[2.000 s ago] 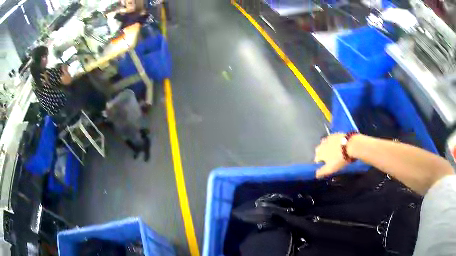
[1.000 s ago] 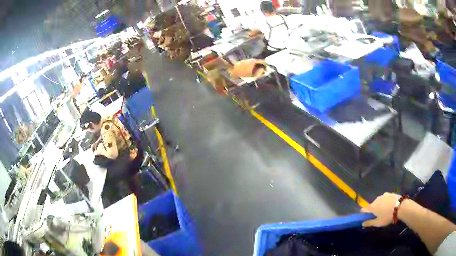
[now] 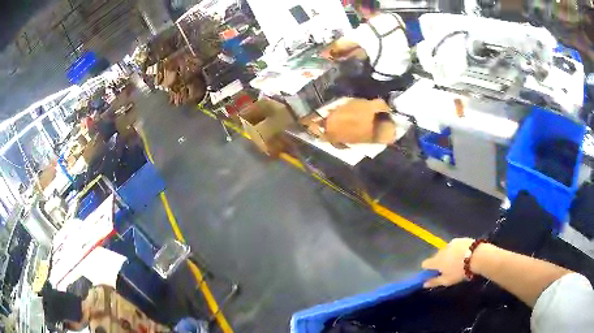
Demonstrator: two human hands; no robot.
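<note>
A blue plastic bin (image 3: 365,296) is cut off by the bottom edge at the lower right. Black fabric pieces (image 3: 404,315) lie in it, dark and partly out of view. My right hand (image 3: 449,263), bare with a red beaded bracelet at the wrist, is closed over the bin's far rim. The fingers bend down over the rim and the thumb side is hard to make out. My left hand is not in view.
A grey aisle (image 3: 241,208) with yellow lines runs ahead. On the right stand an open carton (image 3: 266,123), a brown package on a low table, a white machine (image 3: 482,58), a blue bin (image 3: 550,153) and a person in white. At lower left, a person sits beside tables.
The view has moved along the aisle and turned. The carton and white machine now show nearer on the right. My right hand stays on the bin rim, and the bin shows less than two seconds ago.
</note>
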